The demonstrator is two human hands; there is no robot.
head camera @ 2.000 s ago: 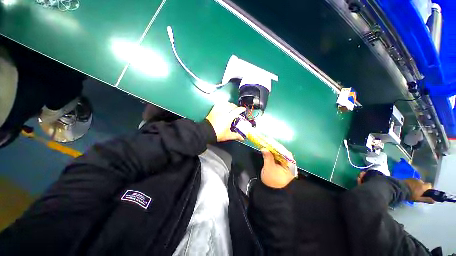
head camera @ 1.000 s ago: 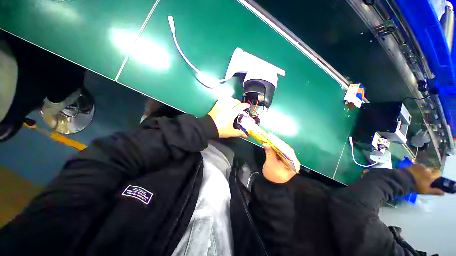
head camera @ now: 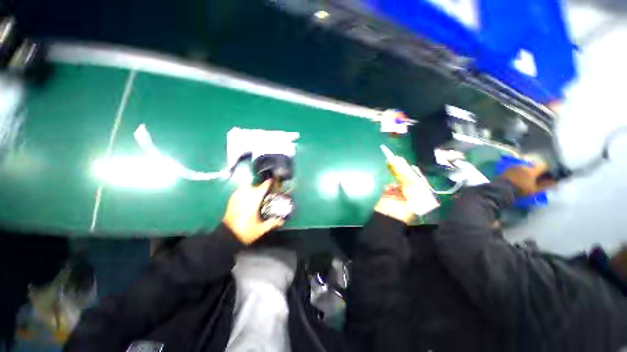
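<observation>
The picture is blurred. My left hand (head camera: 246,212) holds the round lens module (head camera: 276,207), dark with a pale dotted face, at the bench's near edge. Just behind it is the black housing cup (head camera: 273,167), joined to the white bracket (head camera: 261,142). The wires between module and cup cannot be made out. A white pigtail cable (head camera: 196,174) trails left from the bracket. My right hand (head camera: 397,204) holds the yellow and white tube (head camera: 410,180), its narrow end pointing away from me.
A blue-white-orange block (head camera: 395,122) stands at the back edge of the green bench (head camera: 62,151). On the right are a black fixture (head camera: 433,130), a white camera part (head camera: 467,172) and another person's hand (head camera: 526,178) with a dark tool. Blue bins (head camera: 481,34) are above.
The view has turned and shifted. My right hand has moved the tube away from the lens module to the right. The module's dotted face now shows. The other person's hand has moved.
</observation>
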